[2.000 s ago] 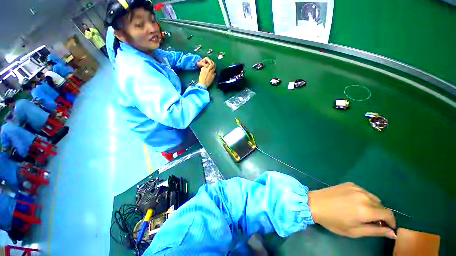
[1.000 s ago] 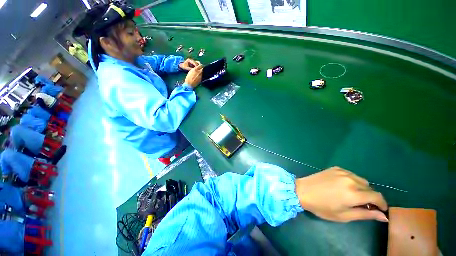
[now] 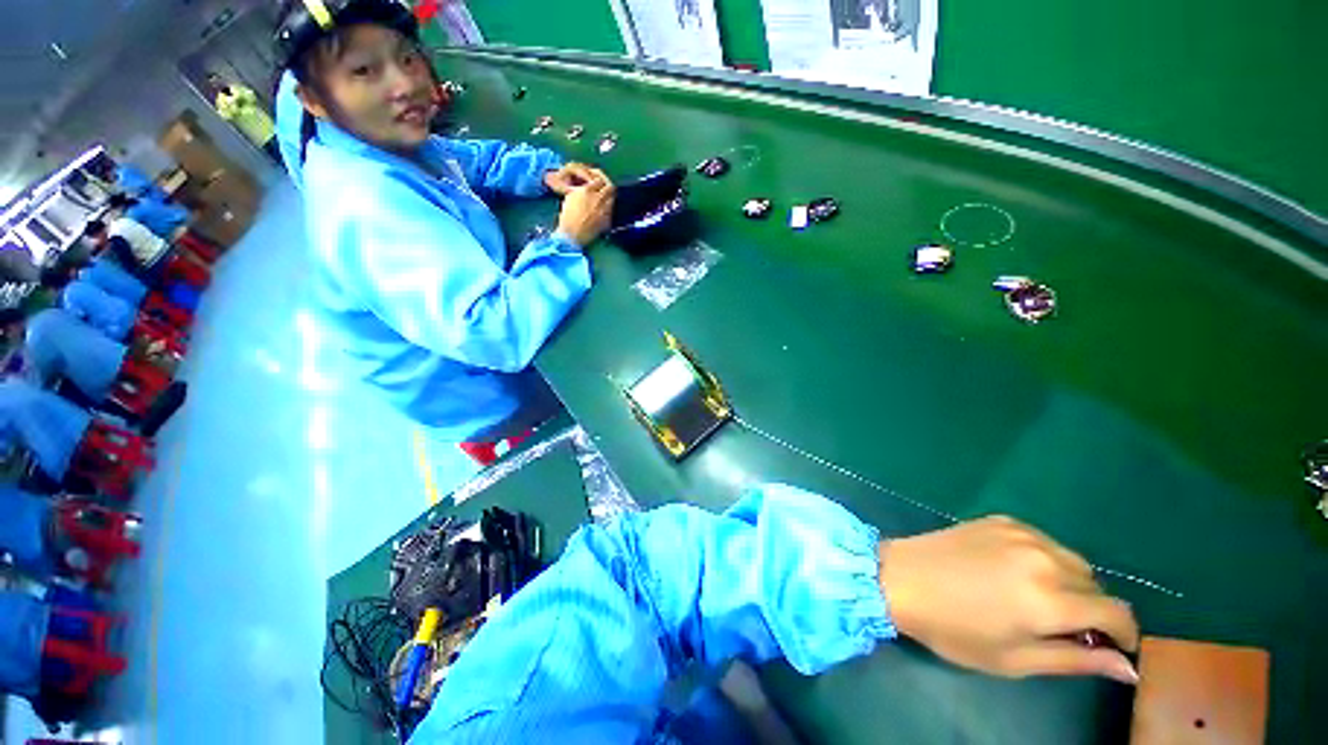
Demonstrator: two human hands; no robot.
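My left hand (image 3: 1012,600) is bare, in a blue sleeve, at the lower right. Its fingers are bent together at the upper left edge of the orange fixture (image 3: 1202,691). A small dark shiny spot shows between the fingers; I cannot tell what it is or whether they grip the fixture. The fixture's plain face with a small dark hole shows, cut off by the bottom edge. Solder wire (image 3: 845,472) runs from the silver reel (image 3: 672,393) and passes behind my left hand; its free end lies on the green mat above the fixture. My right hand is out of view.
Small round assemblies (image 3: 1031,300) lie spaced along the far strip. A person in a blue smock (image 3: 423,262) sits at the left by a black bin (image 3: 651,213) and a clear bag (image 3: 679,274). Tangled cables and tools (image 3: 444,597) lie at the lower left.
The camera view has shifted slightly. The neighbour has turned their head towards the camera since one second ago. My left hand has stayed beside the fixture; more of the fixture shows than two seconds ago.
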